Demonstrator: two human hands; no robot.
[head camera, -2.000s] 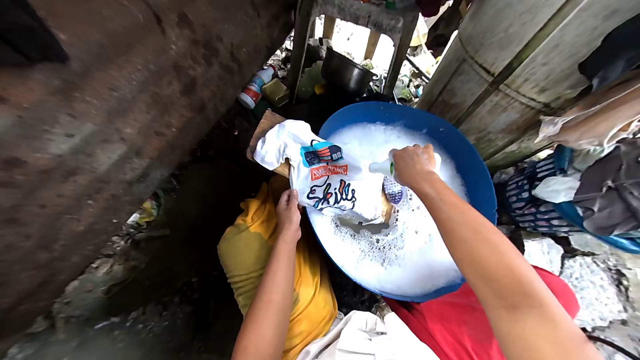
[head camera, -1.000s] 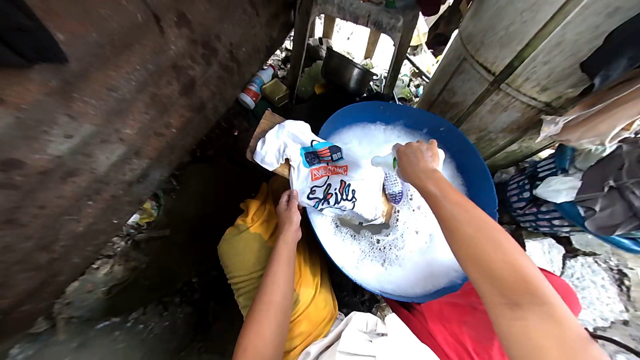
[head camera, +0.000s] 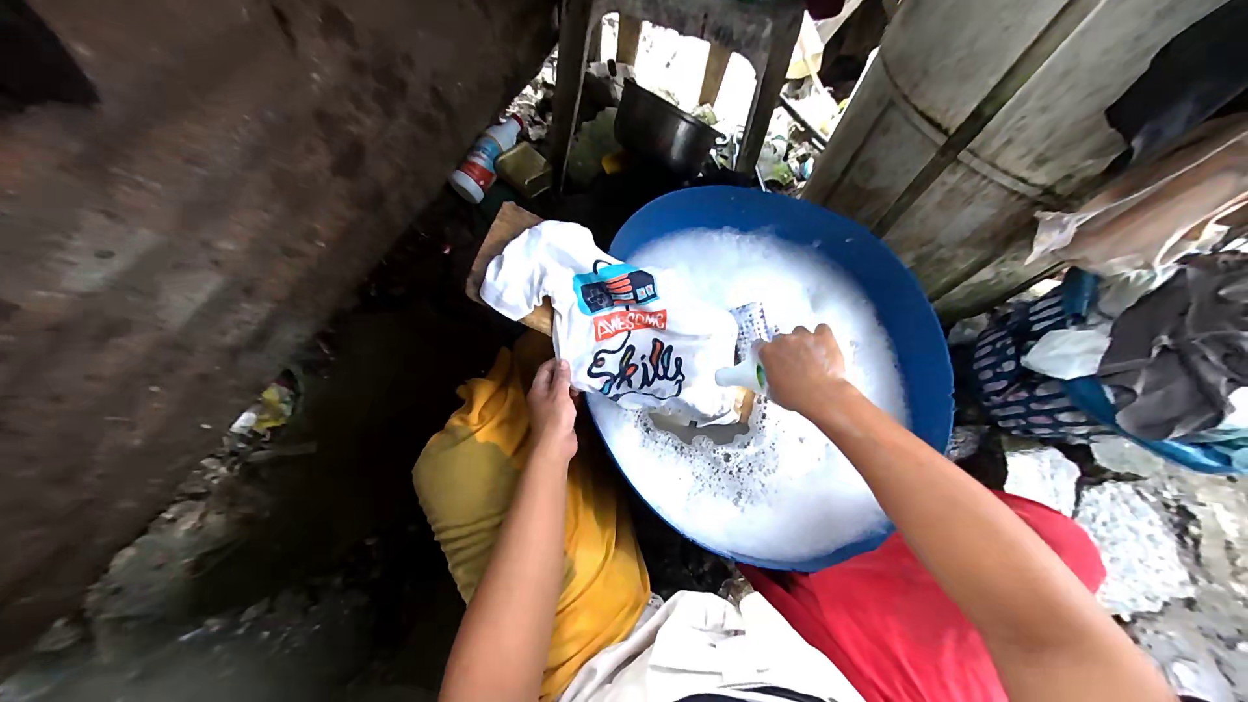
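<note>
A white printed shirt (head camera: 682, 341) lies spread over a wooden board (head camera: 499, 244) that slopes into a round blue basin (head camera: 912, 322) of foamy water. My left hand (head camera: 554, 405) pinches the near left edge of the shirt at the basin's rim. In my right hand (head camera: 804, 369), above the foam at the shirt's right end, is a white tool or brush handle (head camera: 738, 376) with a bit of green; my fingers hide part of it. Just beyond it a patterned piece (head camera: 751, 327) shows beside the shirt. The board's lower end is under cloth and foam.
A metal pot (head camera: 668, 127) and a white plastic bottle (head camera: 486, 158) lie by a wooden stool (head camera: 770, 88) behind the basin. A rusty metal sheet (head camera: 244, 195) slants along the left. At the right are corrugated sheeting (head camera: 936, 136) and a blue tub of clothes (head camera: 1160, 448).
My right hand has moved down toward the near side of the basin with the white item in it. My left hand stays at the shirt's edge.
</note>
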